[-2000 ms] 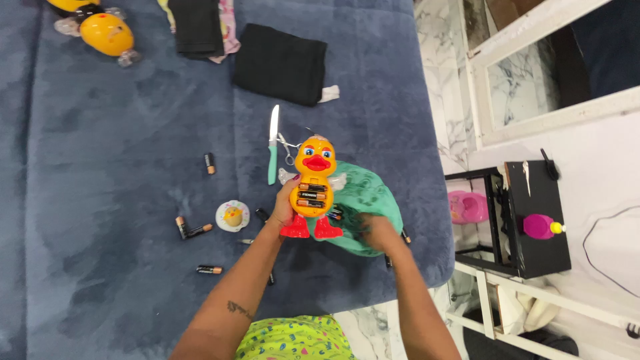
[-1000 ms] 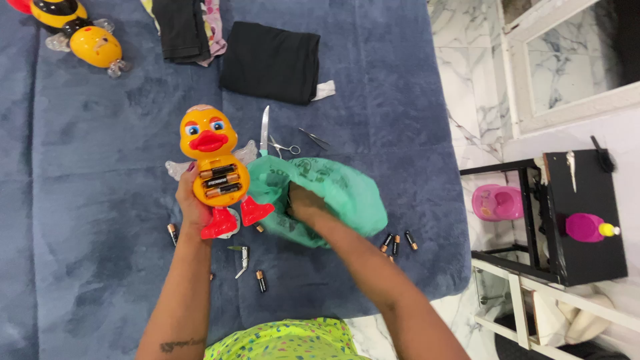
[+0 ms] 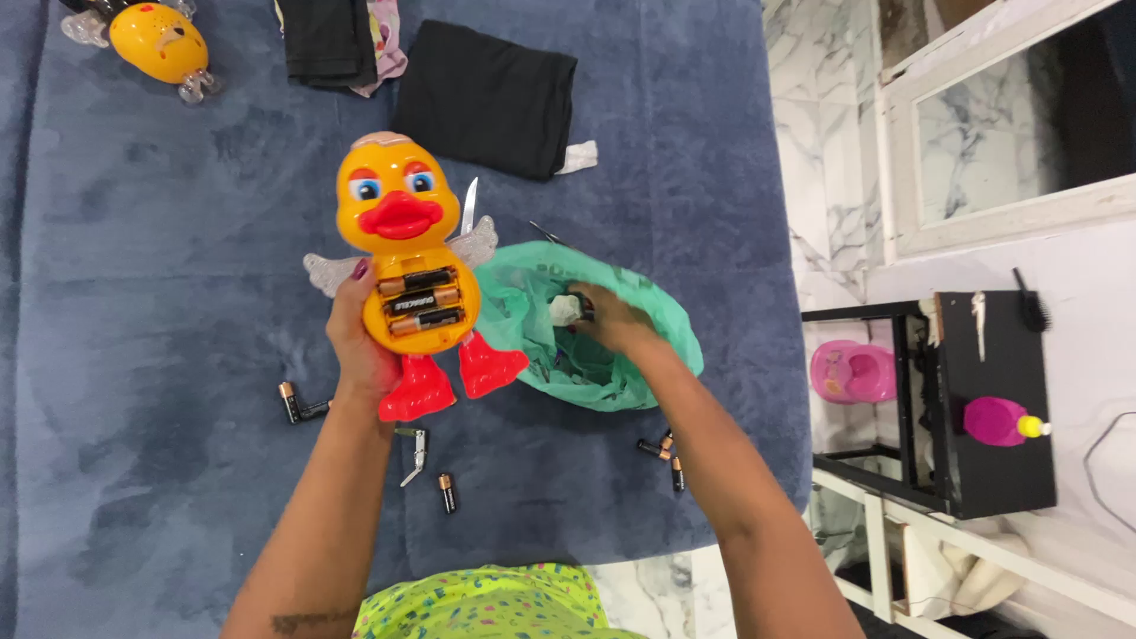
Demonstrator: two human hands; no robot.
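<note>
My left hand [image 3: 362, 342] grips a yellow plastic duck toy [image 3: 399, 204] by its side, holding it upright with its face toward me. Three batteries [image 3: 422, 302] lie in the uncovered compartment in its belly. Inside a green plastic bag [image 3: 674, 324], my right hand [image 3: 612, 318] has its fingers on a small white and dark item [image 3: 568, 311] that I cannot identify. Loose batteries [image 3: 447, 493] lie on the blue cover, with others [image 3: 654, 448] below the bag. A folding nail clipper or similar metal tool [image 3: 417, 454] is below the duck. A knife blade [image 3: 469, 206] shows behind its wing.
Folded black cloth [image 3: 488, 98] and other garments [image 3: 328, 44] lie at the top, near another yellow toy [image 3: 160, 43]. The blue cover's edge [image 3: 790, 266] runs down the right side. Beyond it stand a black shelf unit [image 3: 994, 479] and a pink potty [image 3: 852, 371].
Two seconds ago my right hand was at the bag's right side; it then reached inside and now touches a white and dark item there. My left hand keeps hold of the duck.
</note>
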